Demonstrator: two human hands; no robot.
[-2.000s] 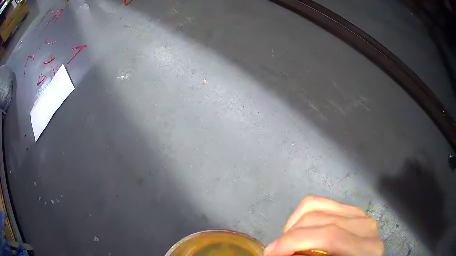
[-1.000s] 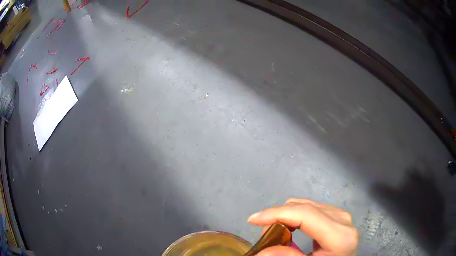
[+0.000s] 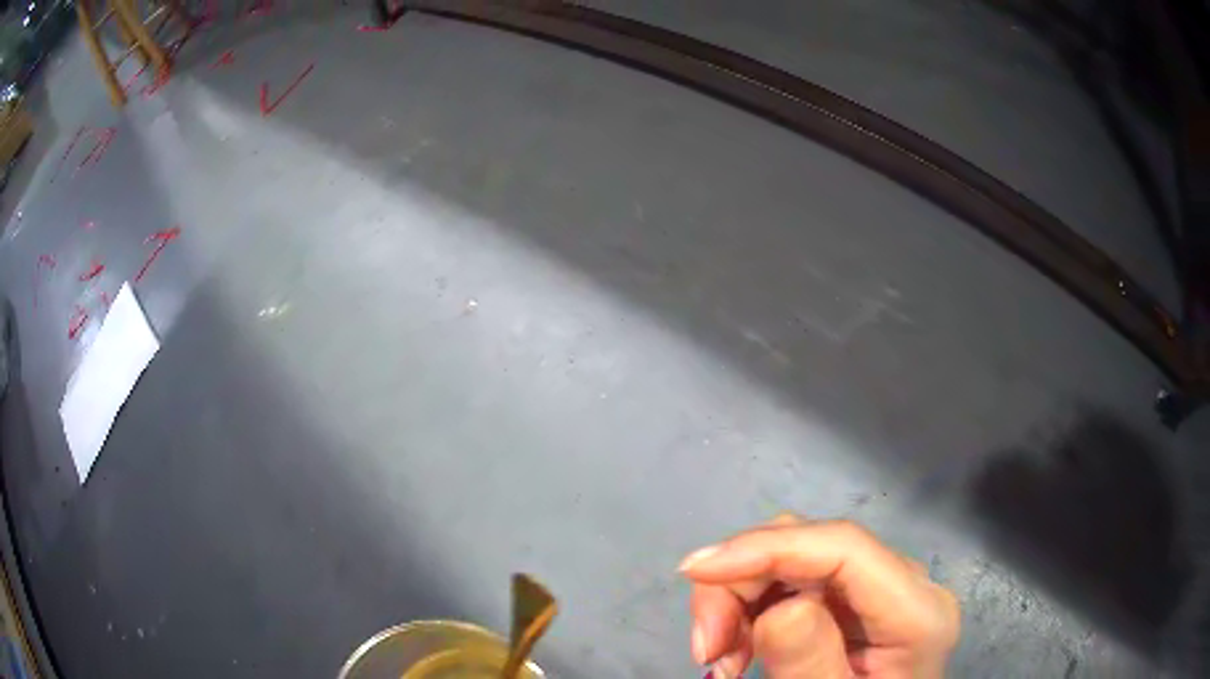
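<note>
A clear glass bowl (image 3: 378,646) with yellow-amber liquid is at the bottom edge, mostly cut off. A gold spoon (image 3: 531,613) stands tilted in it, one end sticking up above the rim; its lower part is hidden. My right hand (image 3: 829,604), bare, is to the right of the bowl, apart from bowl and spoon. Its fingers are loosely bent with a gap between them, and no held thing shows. A small pink spot shows below the fingertips, too cut off to name. My left hand is not in view.
Below lies a grey floor (image 3: 531,398) with a white paper sheet (image 3: 109,385) at left and red thread-like marks at upper left. Light wooden stool legs (image 3: 122,53) stand at the top left. A dark brown frame bar (image 3: 849,130) curves from the top to the right.
My right hand has let go of the spoon, which now stands in the bowl. The bowl sits further left in the picture. The view has shifted, bringing the stool legs in.
</note>
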